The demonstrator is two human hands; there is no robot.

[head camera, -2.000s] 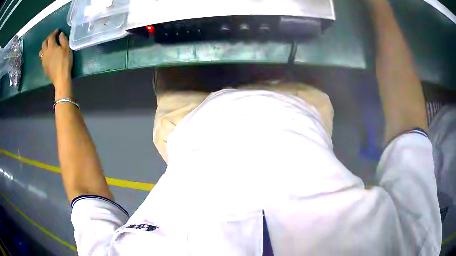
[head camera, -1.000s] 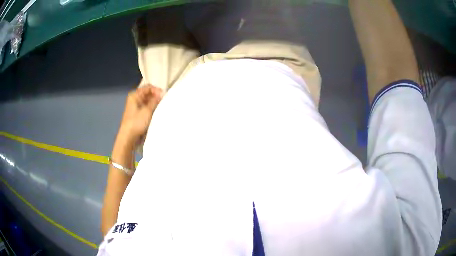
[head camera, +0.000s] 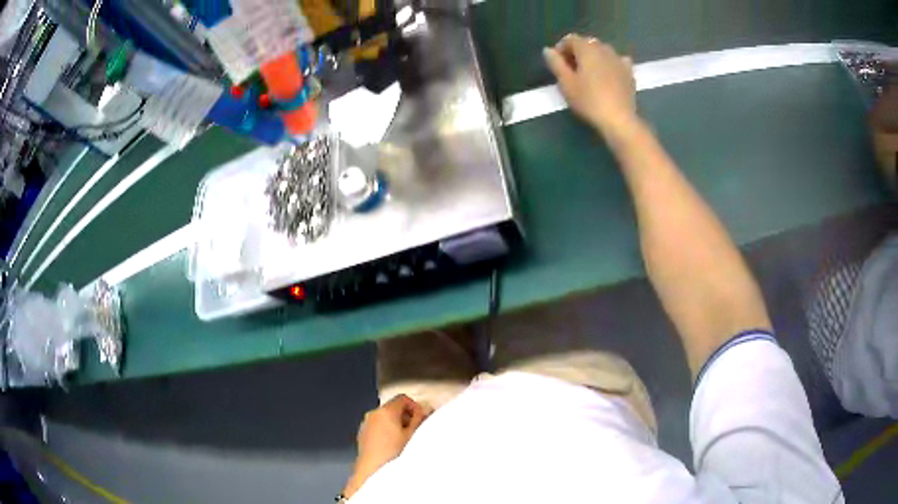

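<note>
My right hand (head camera: 598, 83) rests over the green bench right of the dispensing machine base (head camera: 448, 167), fingers curled; whether it holds anything cannot be told. My left hand (head camera: 390, 429) is low by my lap, fingers curled, its contents hidden. Small metal parts (head camera: 303, 192) lie heaped in the parts tray at the left of the base. The round fixture (head camera: 356, 187) with a pale centre stands beside them. The red-orange dispensing syringe (head camera: 286, 84) and the blue dispensing syringe (head camera: 248, 116) hang above the parts.
A clear plastic box (head camera: 205, 258) lies left of the base. A white wipe (head camera: 364, 113) lies behind the fixture. A bag of parts (head camera: 44, 330) is at the far left of the green bench (head camera: 591, 226). Another person's sleeve (head camera: 871, 330) and hand show at the right edge.
The view has swung up to show the machine and bench. My right hand, out of the picture before, now shows over the bench. My left hand has gone from the bench to my lap.
</note>
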